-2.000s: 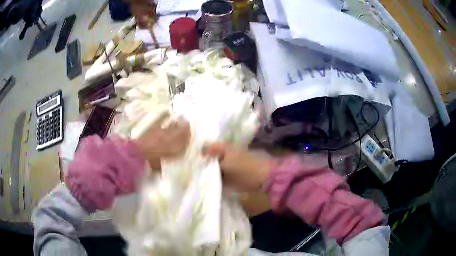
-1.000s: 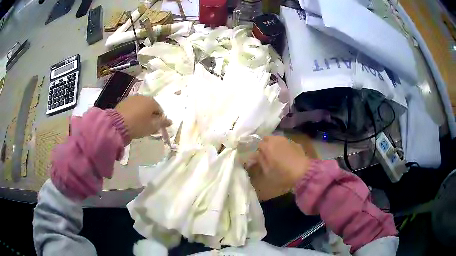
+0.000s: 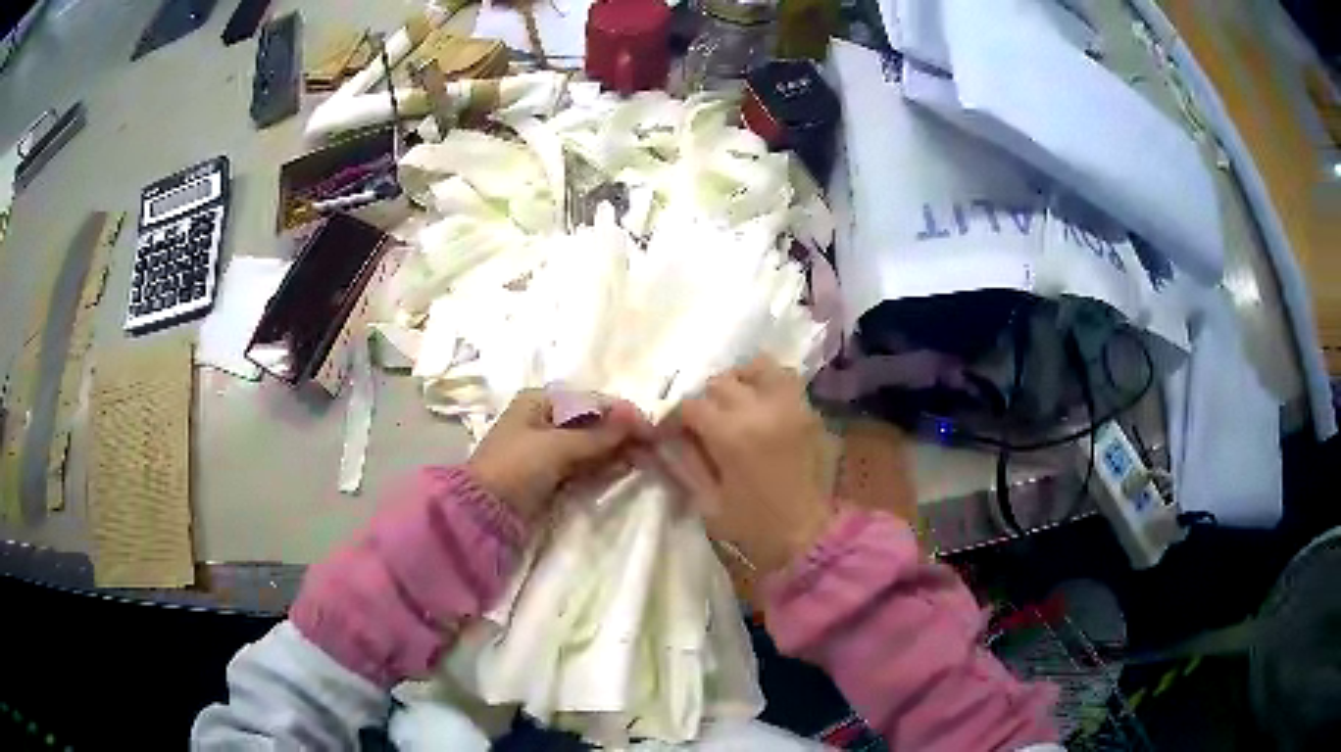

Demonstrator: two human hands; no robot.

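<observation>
A cream cut-piece bundle (image 3: 625, 624) lies over the table's front edge, gathered narrow at its middle, its lower end fanned out and hanging down. My left hand (image 3: 552, 448) is at the gathered middle, with a small mauve-pink piece, maybe the end of a tie strip (image 3: 575, 409), showing at its fingers. My right hand (image 3: 757, 456) is beside it, fingers closed on the gathered middle from the right. The fingertips of both hands nearly meet, and what exactly they pinch is partly hidden. A pile of loose cream fabric (image 3: 588, 279) lies behind.
On the left are a calculator (image 3: 178, 247), a dark case (image 3: 316, 298), a box of small sticks (image 3: 341, 179) and tan tickets (image 3: 143, 478). A red container (image 3: 628, 44) stands behind. On the right are a printed white bag (image 3: 941, 191), cables and a power strip (image 3: 1134, 492).
My left hand has moved right from beside the bundle to its gathered middle, meeting my right hand. The dark case has shifted and tilted slightly. A narrow cream strip now shows below it.
</observation>
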